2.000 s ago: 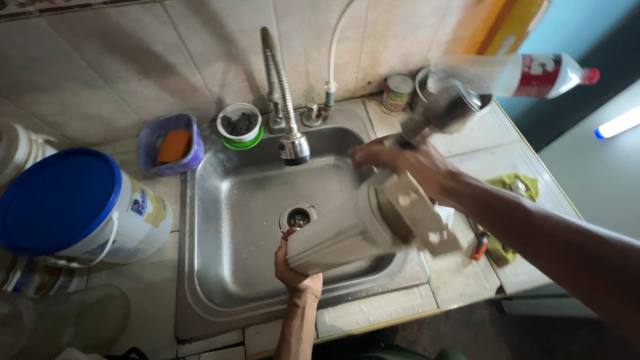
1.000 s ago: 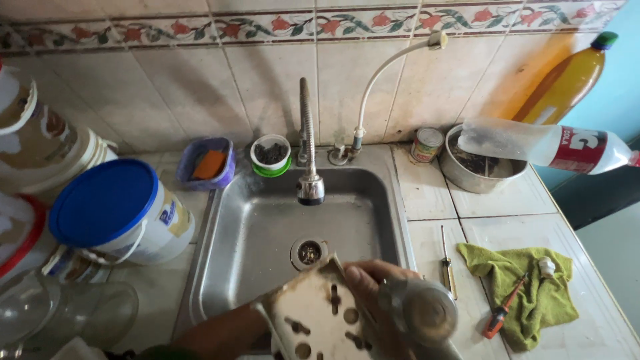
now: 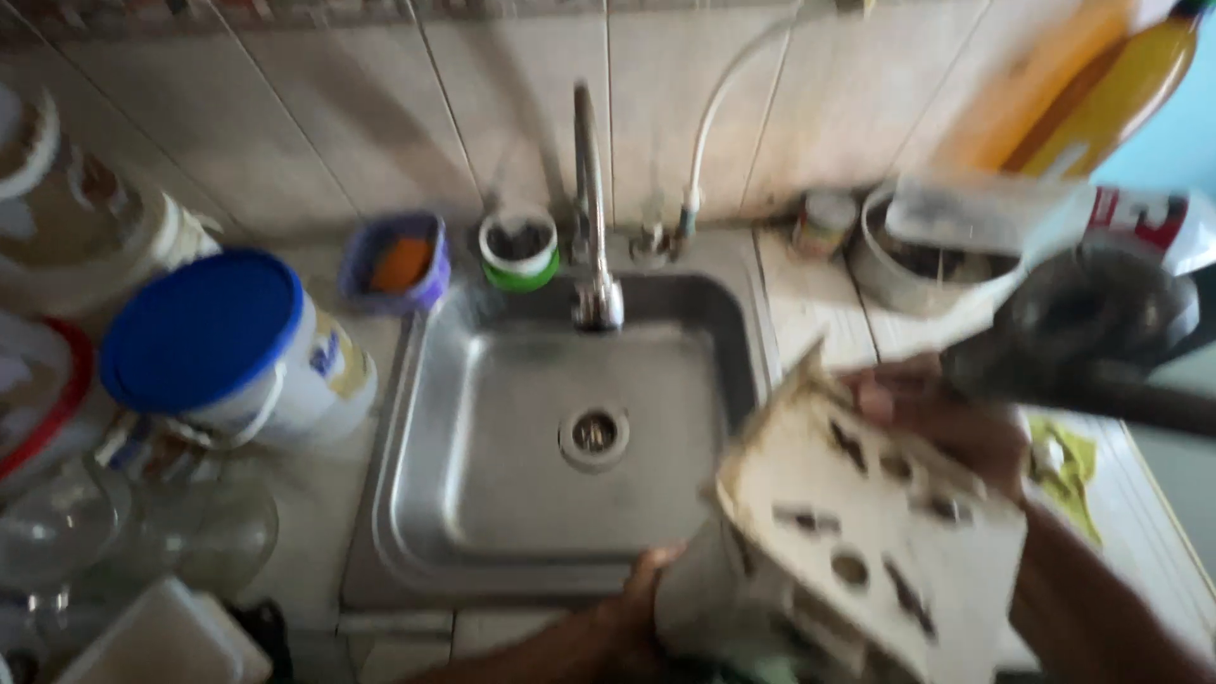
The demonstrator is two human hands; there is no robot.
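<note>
Low at the right of the sink (image 3: pixel 579 380), a cream-coloured appliance body (image 3: pixel 703 589) is held tilted, its plate (image 3: pixel 883 532) with slots and round holes facing up. My left hand (image 3: pixel 636 594) is around the body's left side, partly hidden by it. My right hand (image 3: pixel 936 408) grips behind the plate's far edge. Beside the right hand is a dark rounded part (image 3: pixel 1092 304) with a rod, blurred; how it joins the body cannot be told. The steel faucet (image 3: pixel 594 218) hangs over the sink basin.
A bucket with a blue lid (image 3: pixel 204 328) stands left, near clear containers (image 3: pixel 199 532). Behind the sink are a purple tub (image 3: pixel 394 261) and a small green-and-white cup (image 3: pixel 518 252). A can (image 3: pixel 823 223), metal pot (image 3: pixel 912 271) and plastic bottle (image 3: pixel 1007 214) stand right, above a green cloth (image 3: pixel 1064 465).
The slotted plate and the body have moved right, away from the front of the basin. The dark rounded part has moved up and to the right. My left hand has come into view at the body.
</note>
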